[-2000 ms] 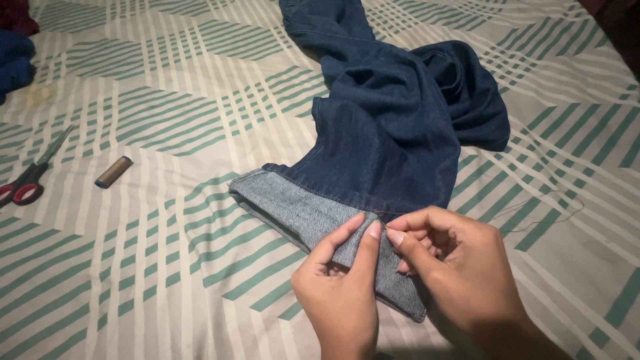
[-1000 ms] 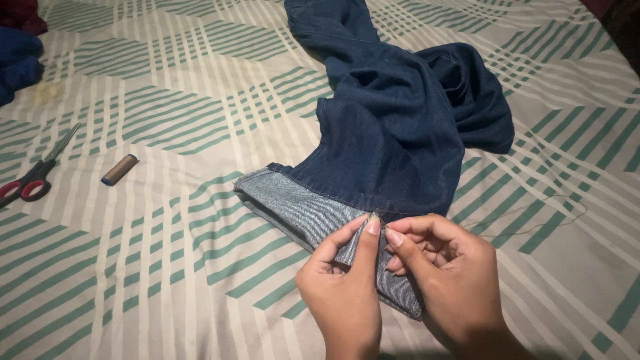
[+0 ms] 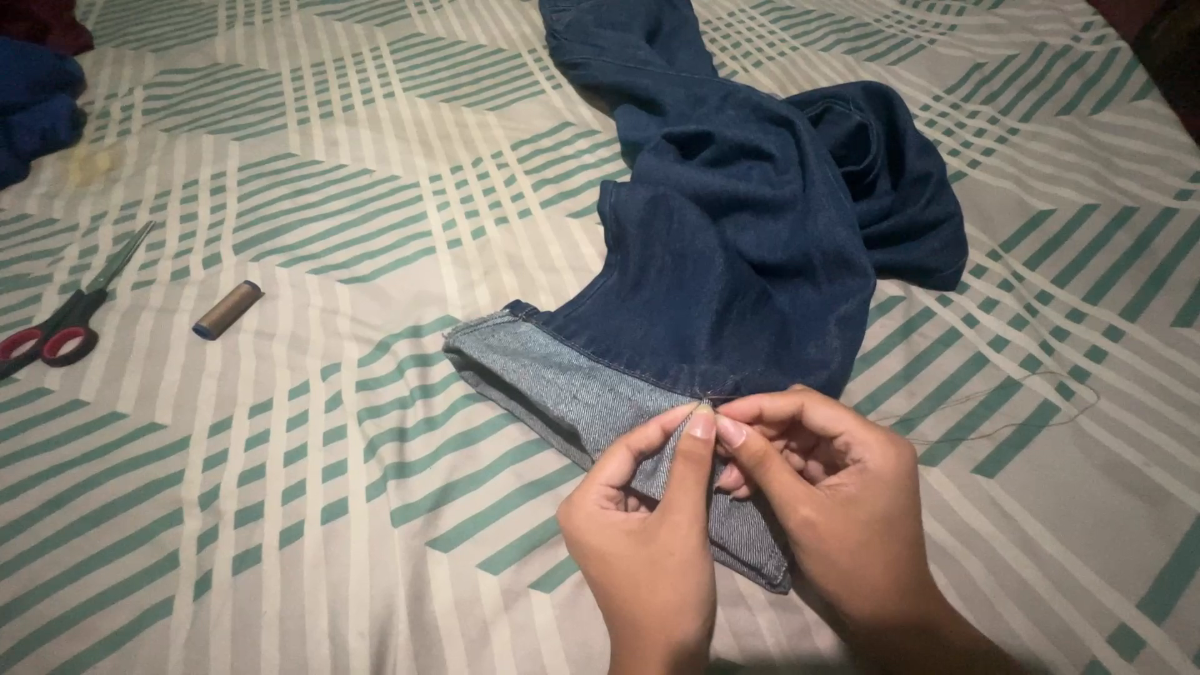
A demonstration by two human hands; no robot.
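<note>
Dark blue denim trousers (image 3: pixel 741 234) lie on the bed, one leg end toward me with its lighter inner side folded out as a cuff (image 3: pixel 581 375). My left hand (image 3: pixel 652 525) pinches the cuff near its upper edge between thumb and forefinger. Right beside it, thumb and forefinger of my right hand (image 3: pixel 825 487) are closed together at the same seam, the fingertips of both hands nearly touching. What lies between the right fingertips is too small to make out; a needle is not clearly visible. A thin loose thread (image 3: pixel 1092 403) loops over the sheet to the right.
Scissors (image 3: pixel 80 319) with black and red handles lie at the far left, blades pointing away. A spool of brown thread (image 3: pixel 228 310) lies beside them. Blue cloth (image 3: pixel 37 108) and dark red cloth (image 3: pixel 52 23) are bunched at the upper left. A patterned sheet (image 3: pixel 300 412) lies underneath.
</note>
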